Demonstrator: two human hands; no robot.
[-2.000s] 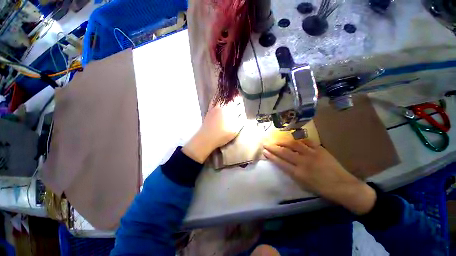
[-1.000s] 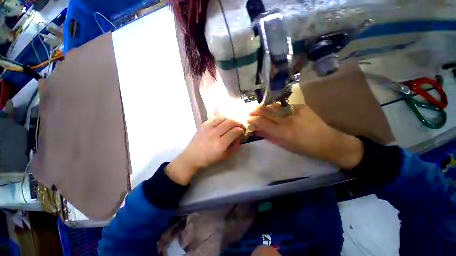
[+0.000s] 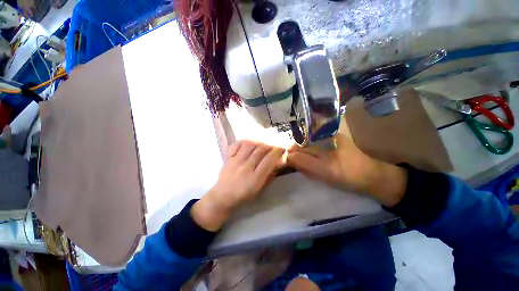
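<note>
The white industrial sewing machine (image 3: 259, 71) stands in front of me, its needle area lit very brightly. My left hand (image 3: 242, 179) lies on the fabric just left of and below the needle, fingers pressed down together. My right hand (image 3: 347, 165) lies on the right side of the needle, its fingertips meeting those of my left hand. A small brown fabric piece (image 3: 284, 170) is under the fingertips of both hands, mostly hidden by them and by glare. A pile of small brown cut pieces (image 3: 398, 131) lies right of the needle, partly behind my right hand.
A stack of large taupe panels (image 3: 91, 153) lies on the left. Scissors with red and green handles (image 3: 484, 122) lie at the right. A dark red thread bundle (image 3: 207, 51) hangs at the machine head. A blue basket (image 3: 114, 23) stands behind. Brown cloth (image 3: 244, 270) hangs at my lap.
Since two seconds ago, my hands have come together close in front of the needle, and the small piece is now mostly covered. Over the last second they stay there while the view shifts slightly.
</note>
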